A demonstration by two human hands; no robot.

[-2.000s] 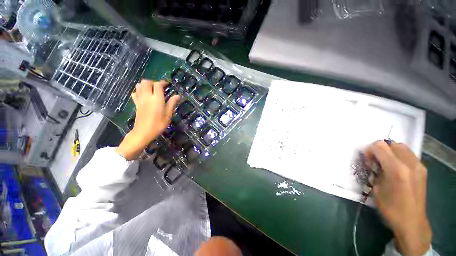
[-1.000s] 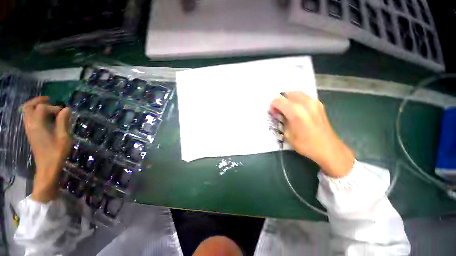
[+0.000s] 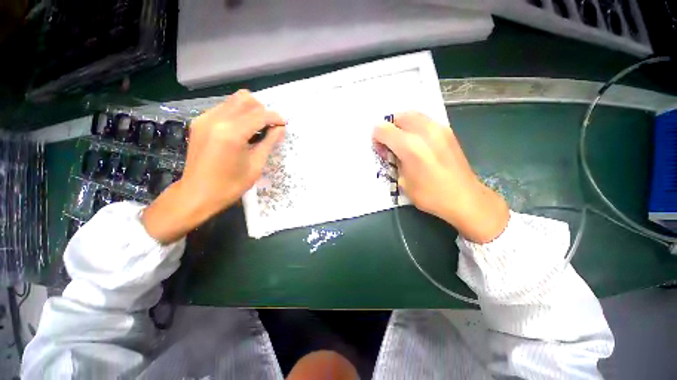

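My left hand (image 3: pixel 226 152) is over the left edge of the white parts tray (image 3: pixel 334 111), its fingers closed on a small black frame (image 3: pixel 260 135), mostly hidden between thumb and fingers. My right hand (image 3: pixel 434 163) is over the tray's right side and holds a banded black and pale suction pen (image 3: pixel 393 174); its tip is hard to make out. Tiny specks (image 3: pixel 275 185) are spread on the tray's left part below my left fingers. More dark specks show beside the pen. The two hands are apart.
Left is a clear blister tray (image 3: pixel 119 159) of black frames. A silvery-white cluster (image 3: pixel 323 237) lies on the green mat below the tray. An air hose (image 3: pixel 583 148) loops right, near a blue box (image 3: pixel 664 171). A foam slab (image 3: pixel 326 37) and foam tray (image 3: pixel 586 22) are behind.
My left hand has moved right from the blister tray to the parts tray, now with a black frame in its fingers. My right hand still holds the pen over the tray. The view has shifted.
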